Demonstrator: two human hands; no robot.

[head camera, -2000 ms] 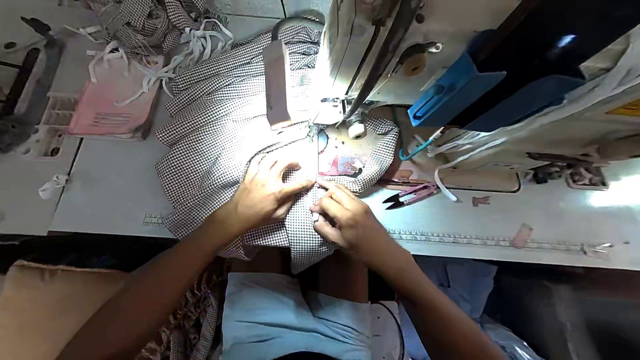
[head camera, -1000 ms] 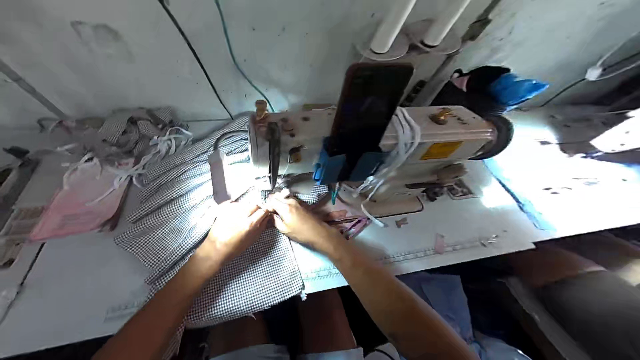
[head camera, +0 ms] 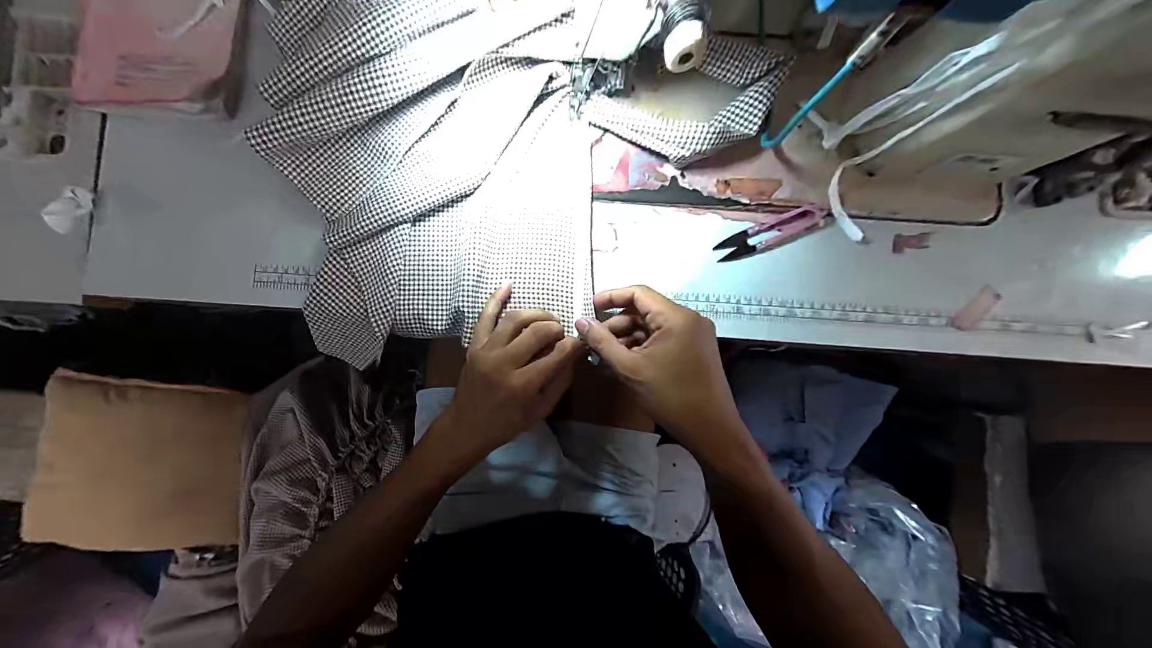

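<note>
Black-and-white checked fabric (head camera: 405,243) lies across the sewing table and runs up under the presser foot (head camera: 580,81) of a sewing machine. At the table's front edge my right hand (head camera: 661,346) pinches the fabric's right edge between thumb and forefinger. My left hand (head camera: 522,364) is on the same fabric just to the left, its fingers curled around the lower edge near that corner. Pink-handled thread snips (head camera: 774,232) lie on the table to the right of the fabric. A small spool (head camera: 684,40) is beside the needle area.
A measuring tape (head camera: 792,310) runs along the table's front edge, with a fabric scrap (head camera: 975,308) on it. White strips (head camera: 927,117) hang by the machine body. At the upper left lies a pink packet (head camera: 157,58). A tan cushion (head camera: 135,459) sits below the table.
Both hands have moved from close to the needle area down to the fabric's edge at the table front. The view has swung up and back down, and is now closer.
</note>
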